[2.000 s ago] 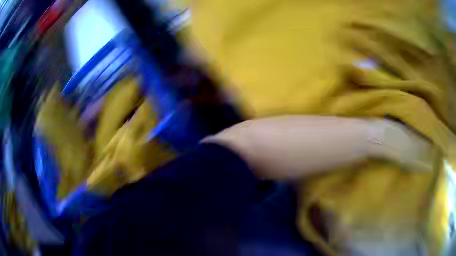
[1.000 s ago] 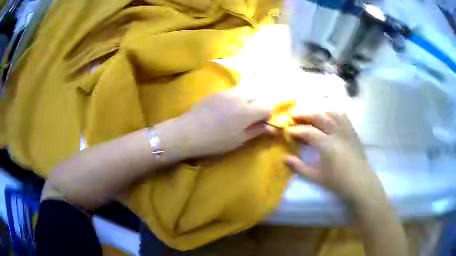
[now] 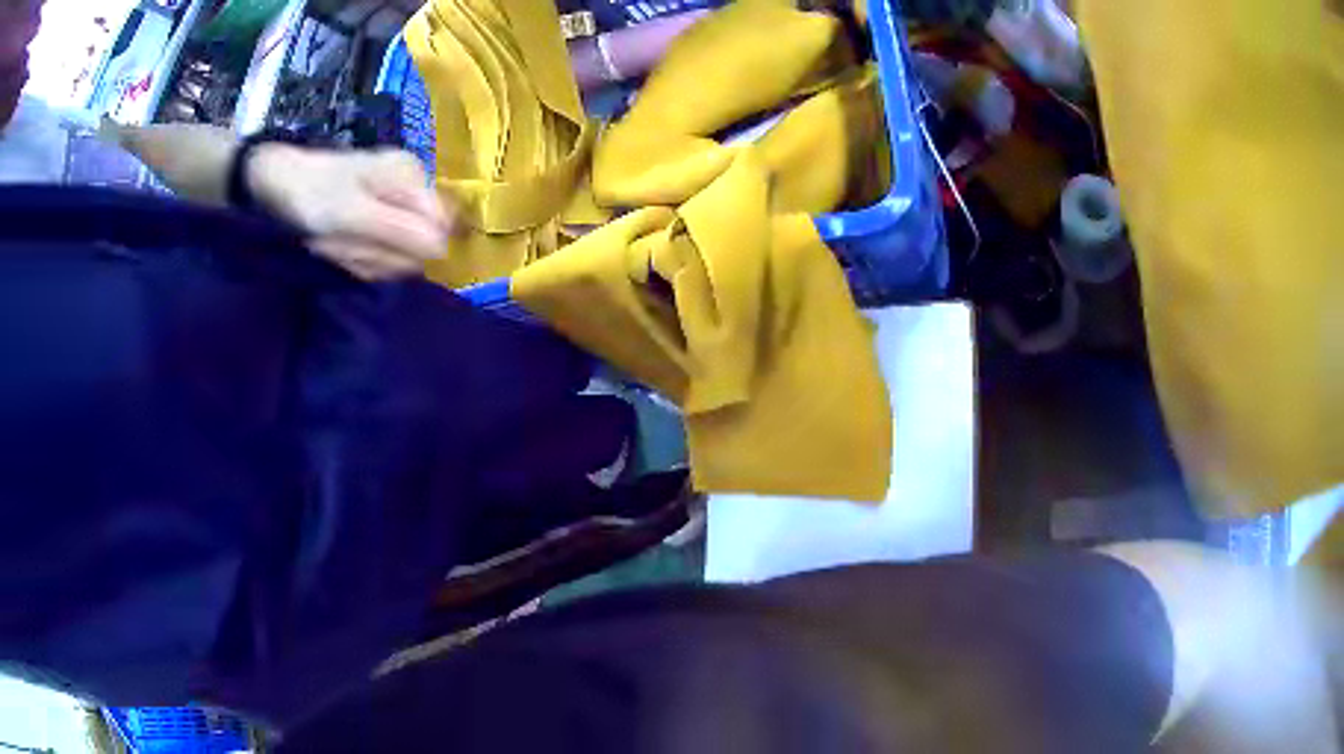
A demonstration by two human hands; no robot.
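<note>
Several mustard-yellow cloth pieces (image 3: 501,118) lie in and over a blue lattice basket (image 3: 921,221) at the top centre. One yellow piece (image 3: 796,376) hangs over the basket's near rim, its lower end over a white flat surface (image 3: 929,427). A large yellow cloth (image 3: 1238,236) hangs at the right. My left forearm, in a dark sleeve, runs along the bottom to the blurred right corner; its hand is cut off or hidden. My right hand is out of the picture.
Another person's hand (image 3: 354,206) with a black wristband is beside the basket at upper left. Another forearm (image 3: 649,47) shows behind the yellow pieces. Dark navy fabric (image 3: 266,471) fills the left. A whitish spool-like roll (image 3: 1091,221) stands right of the basket.
The view has swung left from the sewing machine to the basket. Both my hands, earlier pinching the yellow cloth by the machine, are out of sight. Another person's hand now shows.
</note>
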